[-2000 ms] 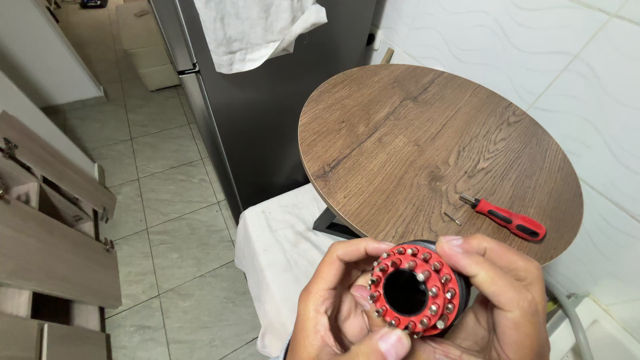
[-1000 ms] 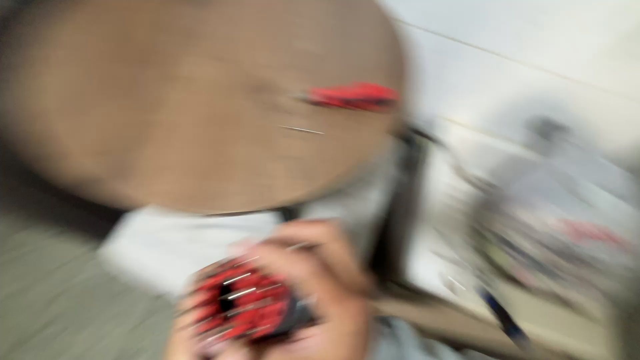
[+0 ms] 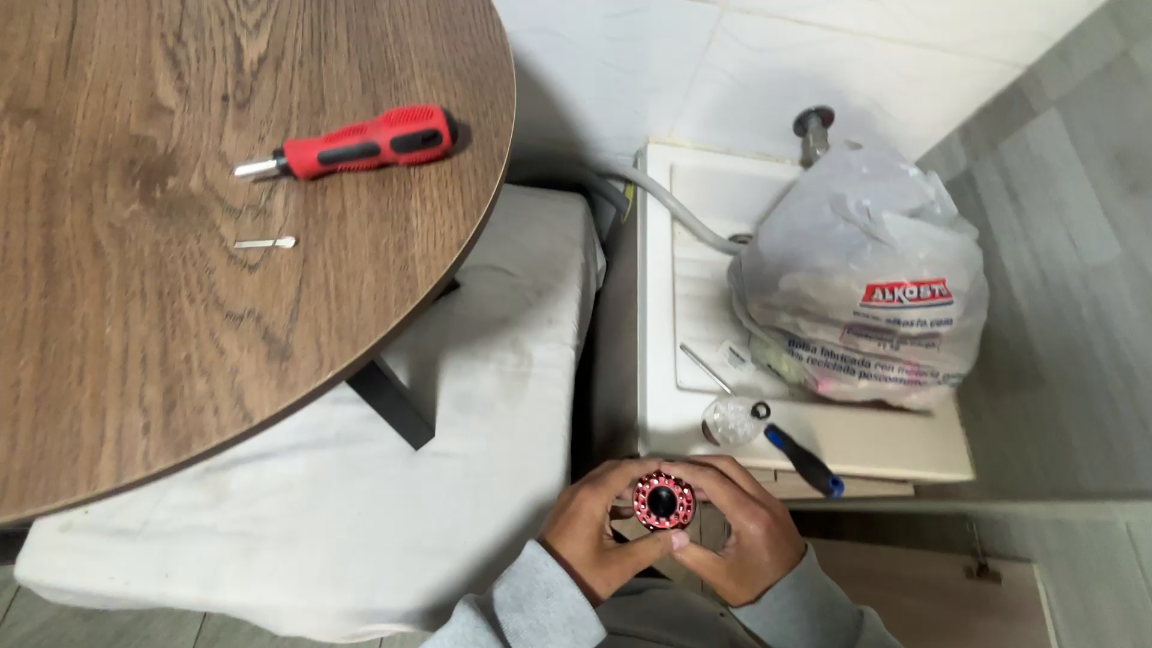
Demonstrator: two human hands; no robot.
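Both my hands hold a round red and black screwdriver-bit holder (image 3: 664,501), its ring of metal bits facing up around a dark central hole. My left hand (image 3: 596,526) grips it from the left, and my right hand (image 3: 745,531) from the right, with the thumbs meeting at its lower edge. On the round wood-grain tabletop (image 3: 180,297) lies a red and black screwdriver handle (image 3: 369,144) with a bare metal shank. Below that handle, a small slim metal piece (image 3: 265,243) rests on the wood.
A cloth-covered surface (image 3: 360,540) and a black table leg (image 3: 392,403) lie under the tabletop. On the white sink unit (image 3: 661,423) at right are a full plastic bag (image 3: 864,279), a grey hose (image 3: 679,214), a black and blue handled tool (image 3: 804,460) and a clear bag of small parts (image 3: 733,420).
The view has swung far to the right, bringing the sink unit into sight. Both hands still hold the bit holder. The red screwdriver remains on the tabletop.
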